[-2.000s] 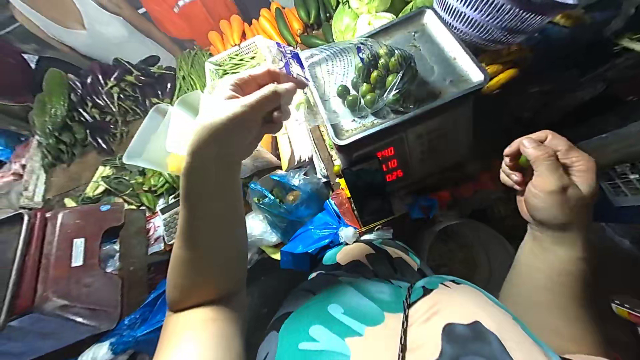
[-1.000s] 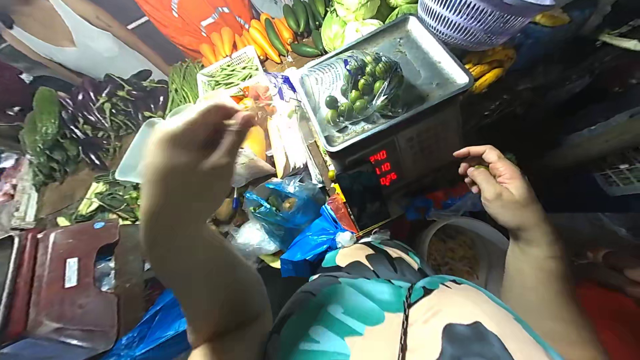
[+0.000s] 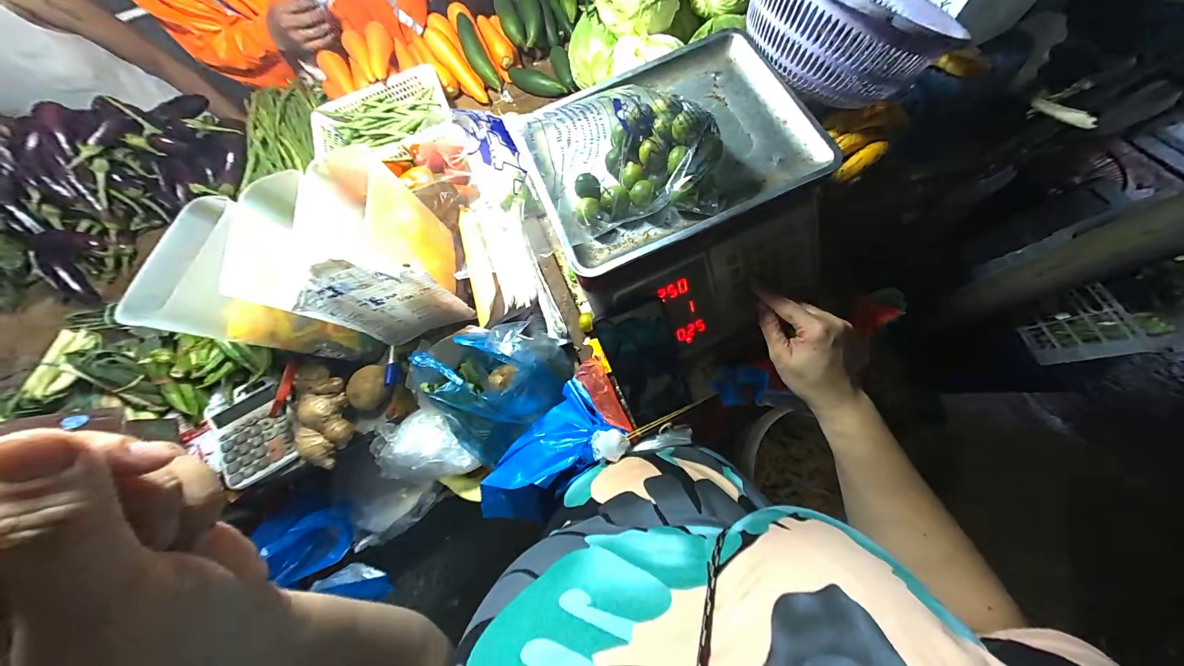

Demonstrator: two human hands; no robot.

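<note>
A clear plastic bag of small green citrus fruits [image 3: 652, 153] lies on the metal tray [image 3: 768, 102] of a digital scale. Red digits glow on the scale's display [image 3: 680, 310] below the tray. My right hand [image 3: 805, 342] is at the dark keypad side of the scale, fingertips near its face; whether they touch it I cannot tell. Nothing shows in that hand. Large and close at the lower left is my left hand [image 3: 111, 536], fingers curled together; whether it holds anything is hidden. A calculator [image 3: 254, 439] lies just beyond it.
Eggplants [image 3: 120, 185], long beans and a white basket of green beans [image 3: 393, 111] fill the left and back. Blue plastic bags [image 3: 546, 453] sit before the scale. A purple basket [image 3: 851, 46] stands behind it. Another person's hand [image 3: 305, 23] is at the back left.
My right hand has moved left to the scale's face. My left hand has come down and nearer, to the lower left. The display's digits have changed.
</note>
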